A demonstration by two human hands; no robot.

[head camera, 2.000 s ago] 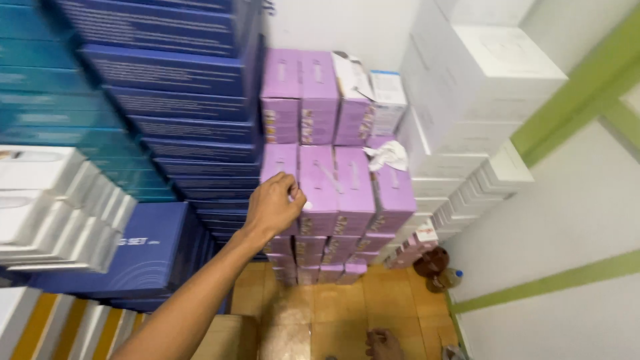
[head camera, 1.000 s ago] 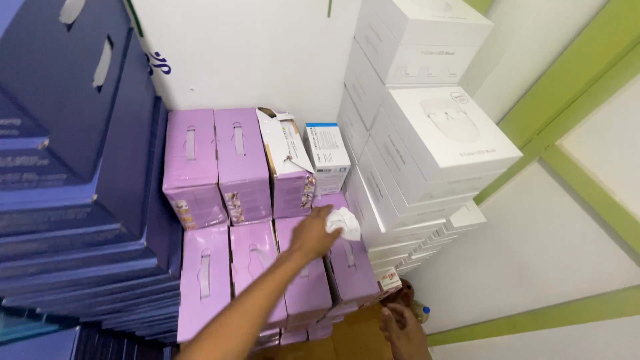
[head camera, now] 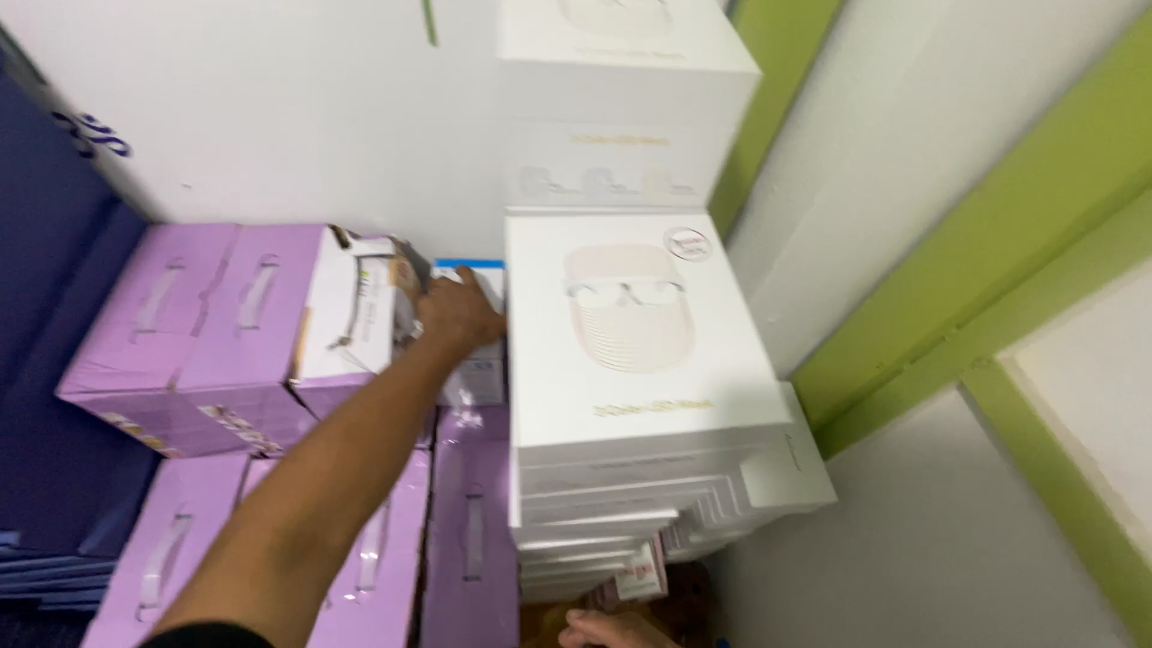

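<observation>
My left hand (head camera: 461, 310) reaches over a small white carton with a blue edge (head camera: 486, 277), its fingers bent against the carton's top. Whether it grips the carton is unclear. A bit of something white shows beside the hand's left edge, too blurred to name. Left of the hand stands a torn carton with a white top (head camera: 346, 315), next to purple cartons with white carry handles (head camera: 211, 288). To the right is a stack of white LED mask boxes (head camera: 634, 396). My right hand (head camera: 612, 630) shows only in part at the bottom edge, below that stack.
More purple cartons (head camera: 472, 531) stand lower in front. Dark blue boxes (head camera: 63, 360) rise at the left. A white wall (head camera: 315, 117) is behind, and green wall beams (head camera: 900, 342) run along the right. A small pink and white box (head camera: 641, 576) sits low down.
My left hand has moved from the crumpled white paper on the front purple cartons to the white and blue carton behind. The view has shifted right and nearer to the white boxes.
</observation>
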